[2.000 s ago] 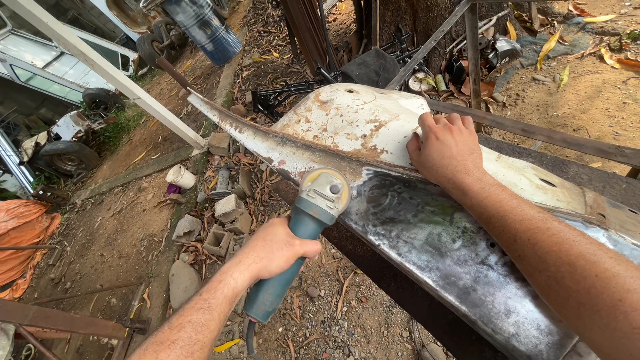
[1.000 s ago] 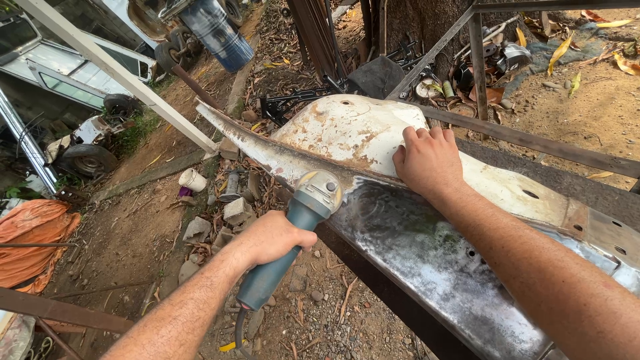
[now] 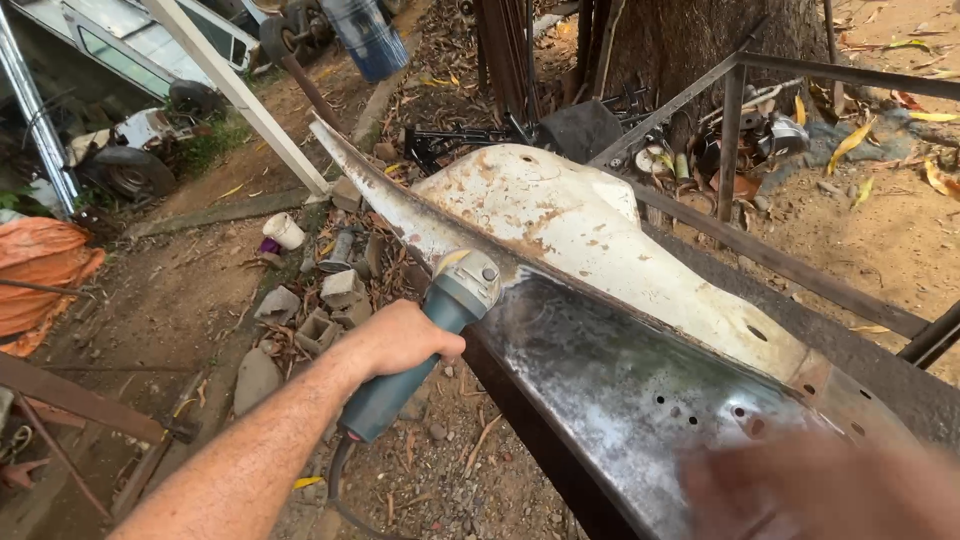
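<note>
My left hand [image 3: 401,337] is wrapped around the body of a blue-green angle grinder [image 3: 394,390]. The grinder's metal head lies against the near edge of a vehicle body panel [image 3: 585,360], where bare shiny metal meets worn paint. My right hand [image 3: 795,480] is blurred at the lower right, over the bare metal; whether it touches is unclear. Behind the ridge, the panel's white, rust-flecked part [image 3: 555,202] rises in a bulge. Several small holes show at the panel's right end. The grinder's disc is mostly hidden under its head.
A dark steel beam [image 3: 525,420] supports the panel. Angled metal frame bars [image 3: 810,277] stand behind it at right. A black power cord [image 3: 334,480] hangs below the grinder. Broken concrete blocks [image 3: 343,289], a white cup [image 3: 283,231] and an orange tarp [image 3: 45,277] lie at left.
My right hand has left the white part of the panel and moved down and right over the bare metal. The left hand still holds the grinder near the same spot.
</note>
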